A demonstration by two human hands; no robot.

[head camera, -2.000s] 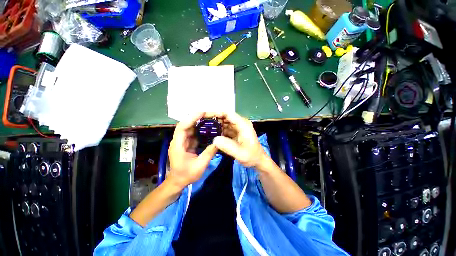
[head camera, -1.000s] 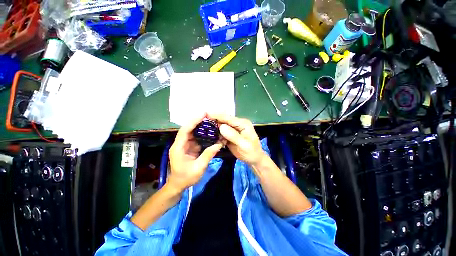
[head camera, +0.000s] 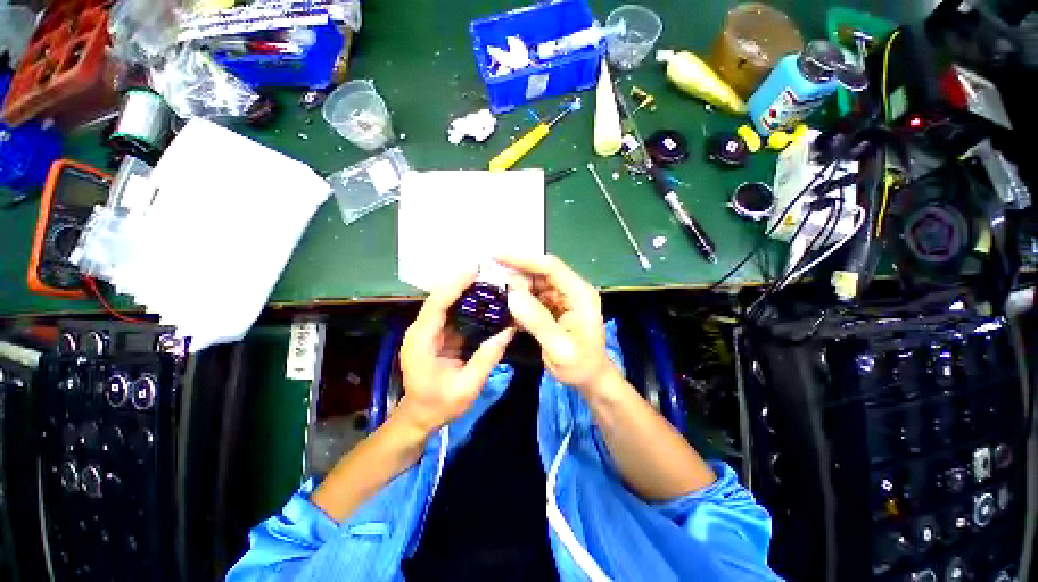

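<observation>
A round display module (head camera: 483, 305), dark with lit pale-purple marks on its face, is held at the bench edge. My left hand (head camera: 441, 362) grips it from the left, thumb below and fingers around its far side. My right hand (head camera: 562, 324) is at its right side, with thumb and fingers close together at its upper right rim. A small pale spot shows at the right fingertips; I cannot tell what it is. A white sheet (head camera: 472, 222) lies on the green mat just beyond my hands.
White pouch (head camera: 228, 227) overhangs the bench edge at left, beside a multimeter (head camera: 66, 227). Beyond the sheet are a yellow screwdriver (head camera: 520, 147) and blue bin (head camera: 537, 55). A pen-like tool (head camera: 685, 218) and cables lie right. Black parts trays (head camera: 911, 455) flank me.
The view has shifted slightly, so the bench items sit further right. My right hand's fingers have moved to the module's upper right rim, where a pale spot now shows. My left hand keeps its grip.
</observation>
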